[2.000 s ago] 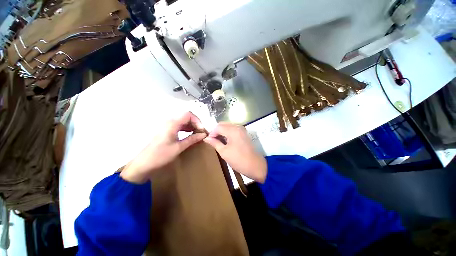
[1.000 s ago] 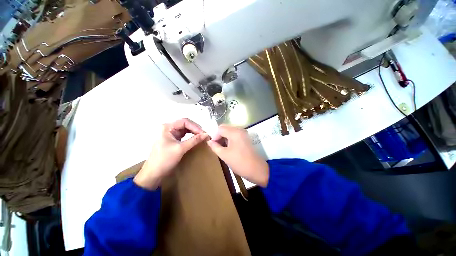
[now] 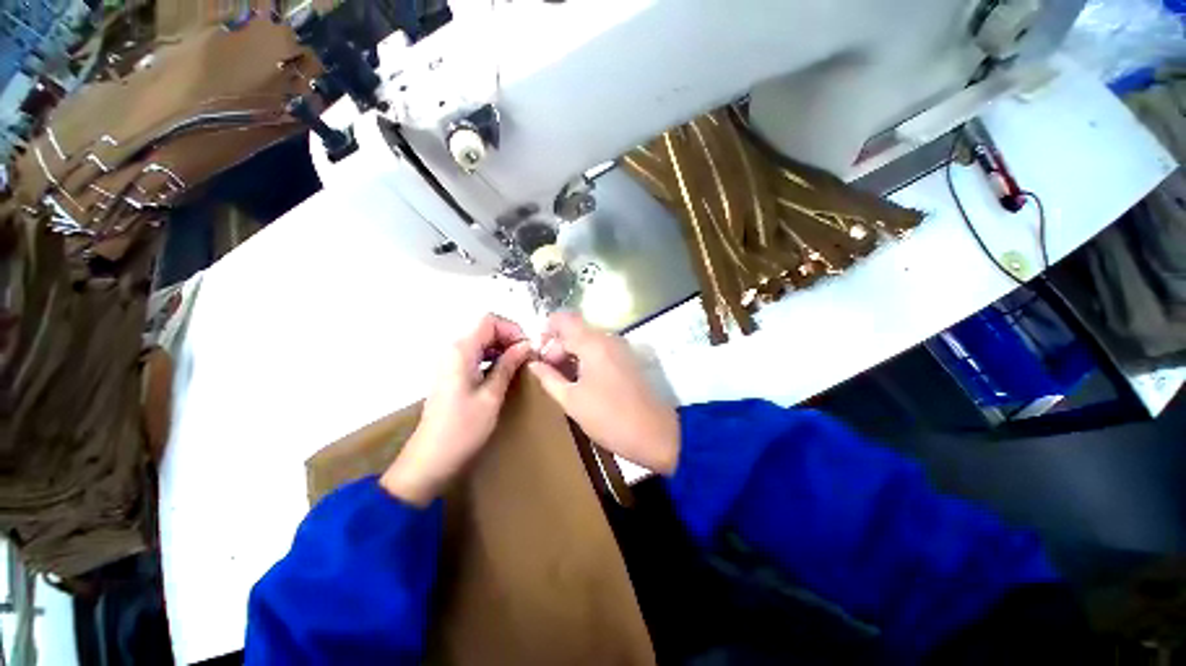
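Observation:
A tan-brown fabric panel [image 3: 540, 520] hangs from the table's front edge towards me, its top corner pinched between both hands. My left hand [image 3: 462, 410] holds that corner from the left, thumb and fingertips together. My right hand [image 3: 609, 390] holds it from the right, fingertips nearly touching the left ones. A dark brown zipper strip [image 3: 606, 471] hangs below my right hand along the panel's right edge. The presser foot area [image 3: 552, 280] of the white sewing machine [image 3: 624, 78] is just beyond the fingertips. The fingers hide the pinched corner.
A zipper bundle [image 3: 767, 215] lies under the machine arm. A red and black tool [image 3: 999, 169] with a dark cord lies at the right. A brown panel stack [image 3: 78, 390] stands at left, with corded brown pieces [image 3: 169, 111] behind. A blue item [image 3: 1014, 358] is below the table at right.
My left hand and forearm have moved right and turned more upright. More of the panel's left part shows on the table. Both hands still pinch the corner. The whole view has shifted slightly.

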